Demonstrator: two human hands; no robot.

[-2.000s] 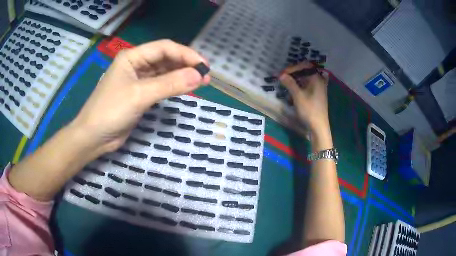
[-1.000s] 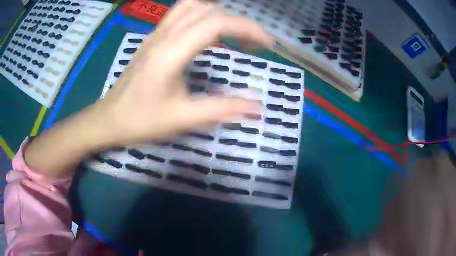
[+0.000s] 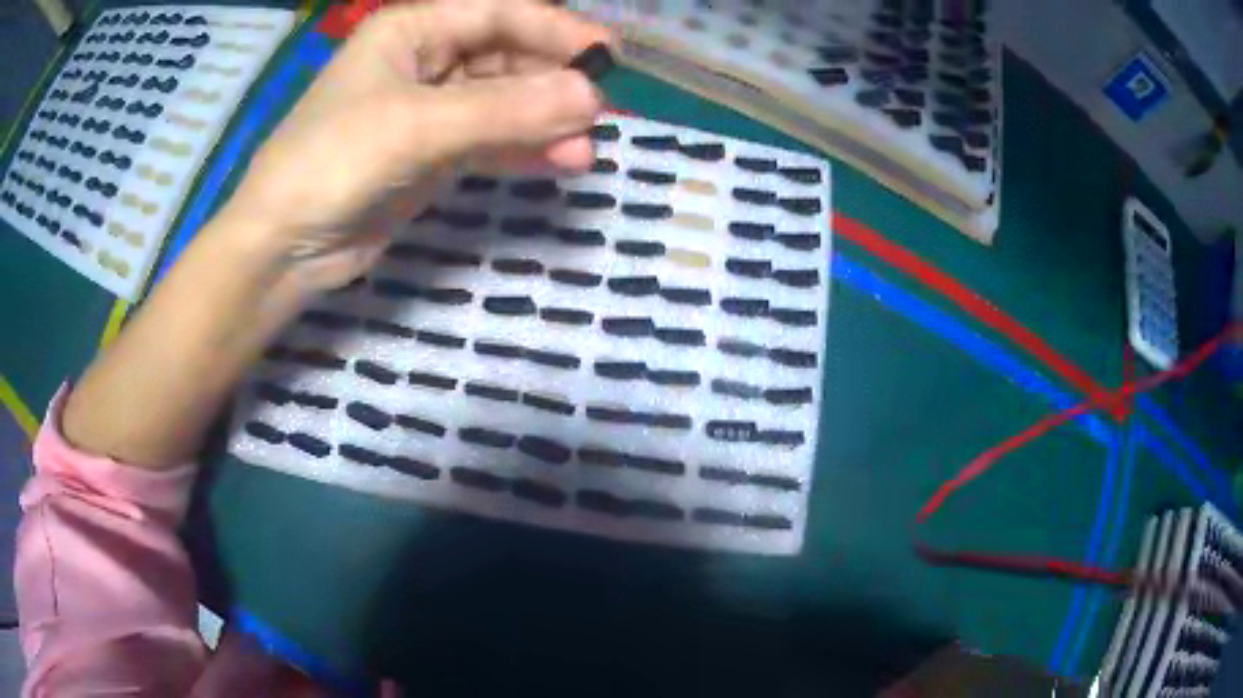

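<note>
My left hand [image 3: 395, 130] pinches a small black part [image 3: 594, 59] between thumb and fingertips, above the far edge of the main white foam tray [image 3: 654, 539]. The tray lies flat with rows of black parts and a few beige empty slots. A blurred brownish patch at the bottom right edge may be part of my right hand; its fingers and grip cannot be made out. A thin dark red, stick-like thing [image 3: 1022, 562] lies across the view at lower right, beside a looped red cord [image 3: 1002, 453].
A partly filled tray [image 3: 205, 130] is at the upper left, and a far tray stack [image 3: 818, 130] is at the top. A calculator [image 3: 1152, 284] is at the right and a tray stack [image 3: 1152, 600] at lower right. Blue, red and yellow tape crosses the green mat.
My left hand went from holding a part to spread and blurred over the tray, and now pinches a part. My right hand left the far tray for the lower right. The view shifted.
</note>
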